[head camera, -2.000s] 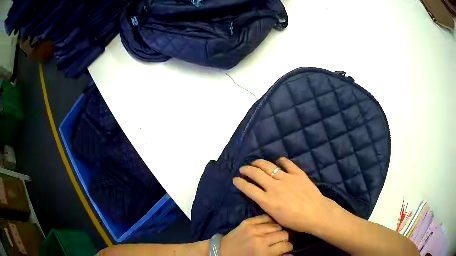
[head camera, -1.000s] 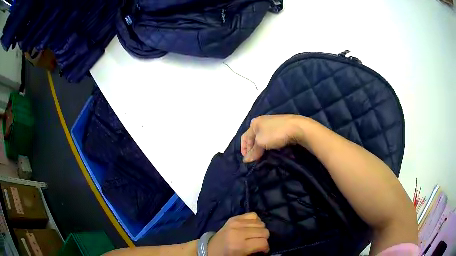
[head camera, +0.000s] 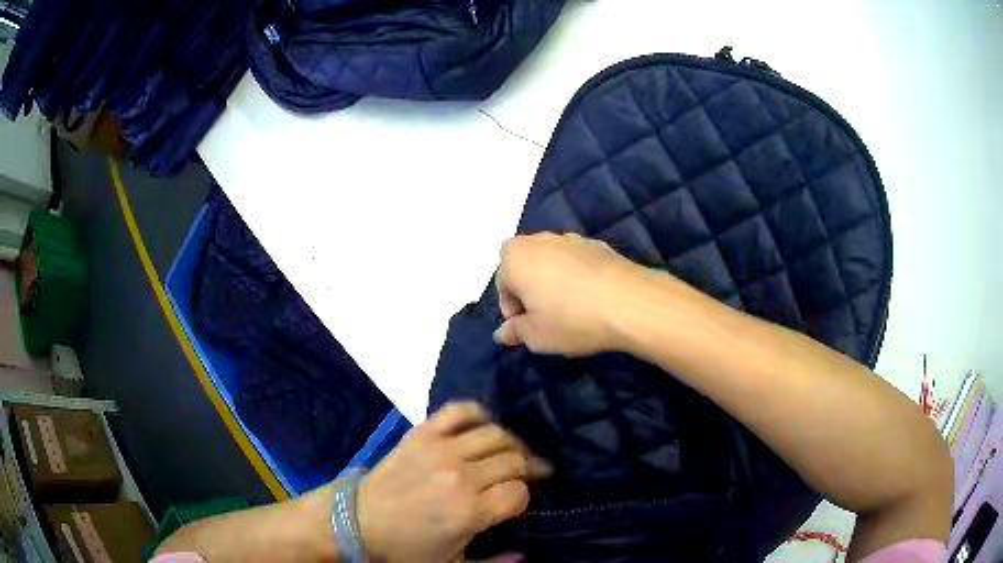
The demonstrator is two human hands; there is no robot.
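A dark navy quilted backpack point(head camera: 715, 187) lies on the white table with its rounded top pointing away from me. My right hand point(head camera: 566, 291) is closed on the backpack's fabric at the left edge of the lower front panel, its forearm crossing the bag. My left hand point(head camera: 445, 484), with a silver bracelet at the wrist, is at the lower left of the bag. It is slightly blurred, its fingers reach over the dark fabric, and I cannot tell whether it grips it.
Another navy backpack point(head camera: 407, 50) lies at the table's far left, beside a navy stack point(head camera: 121, 66). A blue bin point(head camera: 220, 363) of navy pieces stands below the left edge. Red threads point(head camera: 933, 398) and a dark phone-like object point(head camera: 973, 537) are at right. A loose thread point(head camera: 511, 130) lies on the table.
The backpack has shifted away from me in the view. My right hand moved from flat on the panel to its left edge. My left hand has moved left and up.
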